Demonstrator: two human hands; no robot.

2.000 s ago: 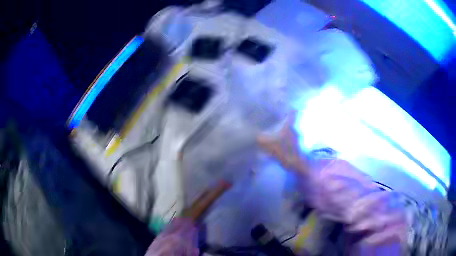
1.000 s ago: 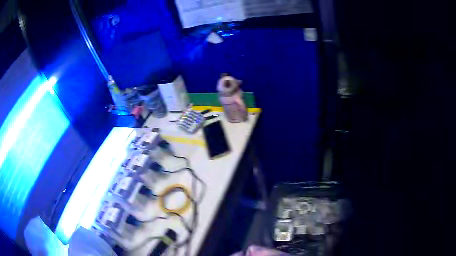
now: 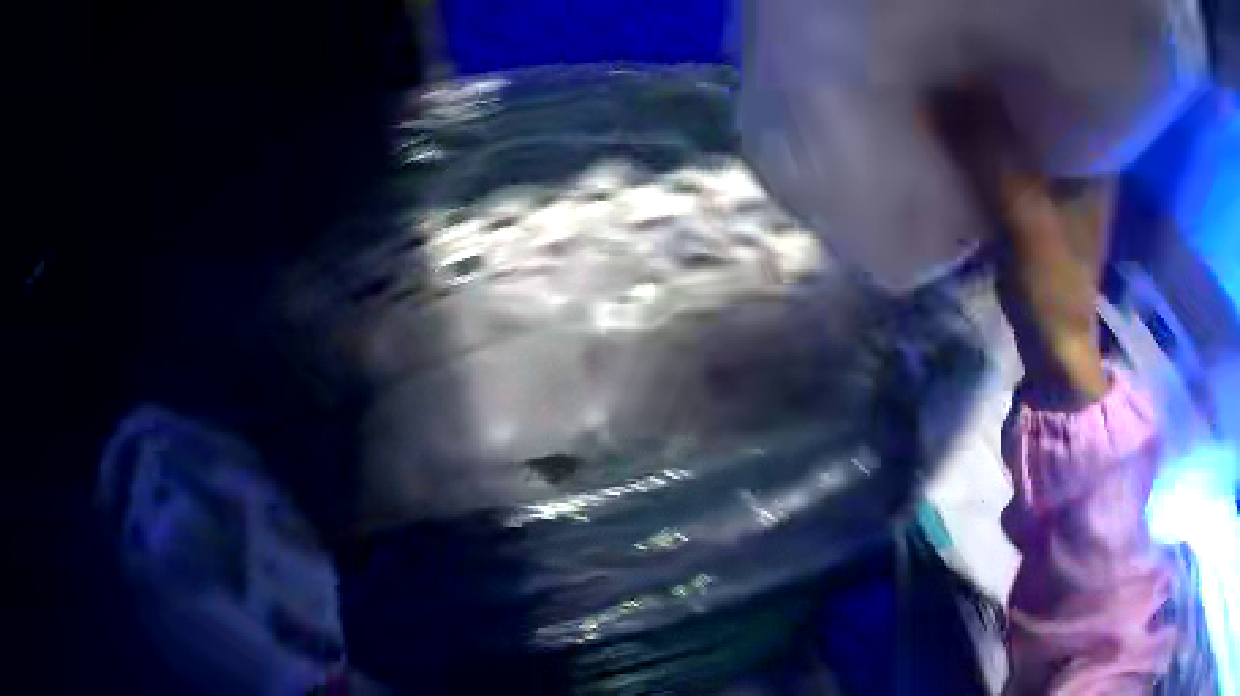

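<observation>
My left hand [image 3: 1027, 218], in a pink sleeve, reaches up at the right side of the view. It is shut on a whitish, loose plastic bag [image 3: 870, 163], which hangs at the top right beside the crate. The fingers are blurred and partly hidden by the bag, and I cannot tell what the bag holds. A dark-lined crate [image 3: 680, 510] fills the middle, with many small white units [image 3: 598, 224] heaped at its far side, all smeared by motion. My right hand is not in view.
The white table [image 3: 972, 503] edge lies at the right, with a small teal clip [image 3: 933, 525] on it. A bright light [image 3: 1197, 510] glares at the right rim. A pale, bluish crinkled thing [image 3: 225, 544] stands at the lower left, too dim to name.
The view has swung left from the phone, bottle and cables to the lined crate. My left hand with the plastic bag has come into view at the right.
</observation>
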